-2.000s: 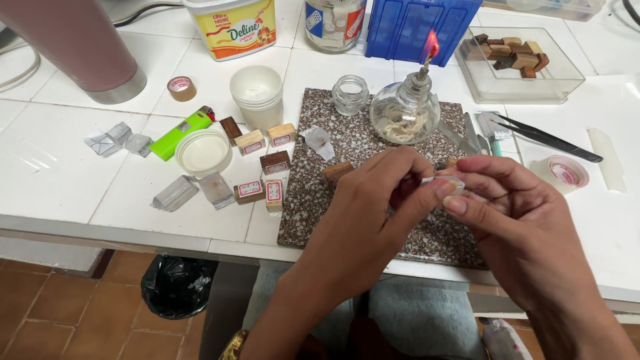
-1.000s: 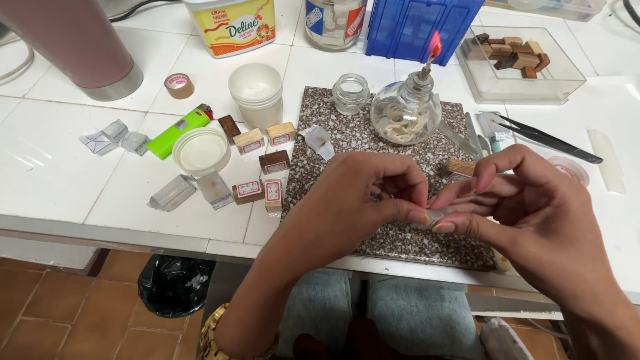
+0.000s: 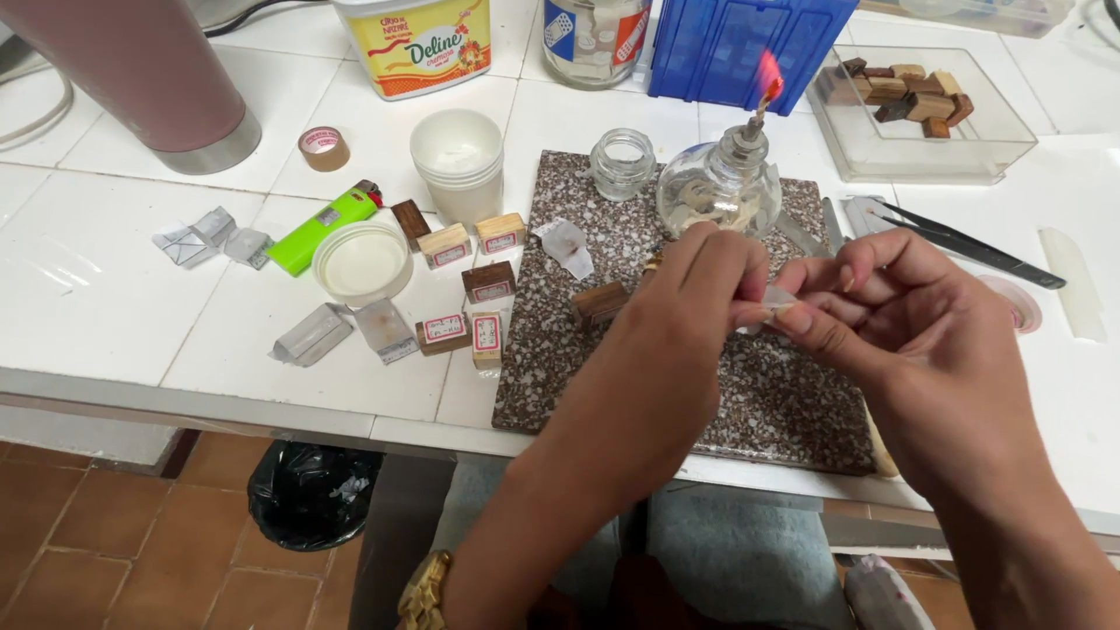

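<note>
Between the fingertips of my left hand (image 3: 674,324) and my right hand (image 3: 910,324) is a small piece of translucent paper (image 3: 773,299), partly covered by the fingers. Both hands are above a speckled granite slab (image 3: 787,411). Just beyond them a glass alcohol lamp (image 3: 719,185) burns with a flame at its wick. A brown wooden block (image 3: 600,304) lies on the slab beside my left hand. A crumpled paper scrap (image 3: 566,247) and an open glass jar (image 3: 622,164) are farther left on the slab. Small labelled wooden blocks (image 3: 444,332) sit left of it.
Black tweezers (image 3: 971,241) and metal tools (image 3: 801,234) lie right of the lamp. A clear box (image 3: 927,166) holds wooden blocks. At left are stacked white cups (image 3: 458,166), a green lighter (image 3: 324,229), a round lid (image 3: 361,261), folded paper packets (image 3: 312,334) and a tape roll (image 3: 324,149).
Both hands have moved slightly farther over the slab, toward the lamp, since one second ago. The brown block beside my left hand, hidden then, shows again. The paper stays between the fingers.
</note>
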